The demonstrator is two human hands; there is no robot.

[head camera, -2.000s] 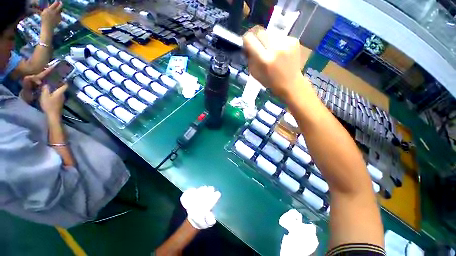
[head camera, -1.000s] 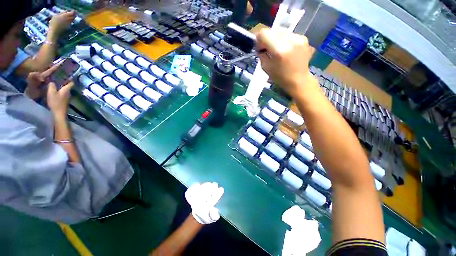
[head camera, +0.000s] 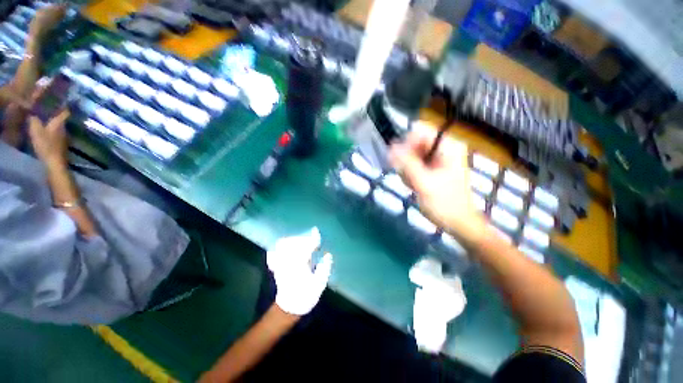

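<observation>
My left hand [head camera: 299, 273], in a white glove, is held at the bench's front edge with thumb and fingers apart and nothing in it. My bare right hand [head camera: 434, 176] is blurred over the blister tray [head camera: 389, 200] of white cylinders. It is closed on a thin dark pen-like tool [head camera: 440, 136]. A dark piece with a pale edge [head camera: 383, 120], seemingly a housing, is at its fingertips; blur hides how it is held. The black heat gun [head camera: 303, 101] stands upright left of my right hand, nozzle up.
A crumpled white cloth [head camera: 436, 303] lies near the front edge. Another filled tray [head camera: 150, 101] is at the left, beside a seated person in grey [head camera: 82, 232] holding a phone. Dark grey parts [head camera: 517, 105] lie on an orange-yellow board behind. A white post [head camera: 377, 52] rises behind the tray.
My right hand has come down and away from the heat gun's nozzle with the dark piece, to over the tray. My left glove has risen slightly and its fingers have spread. The view has shifted.
</observation>
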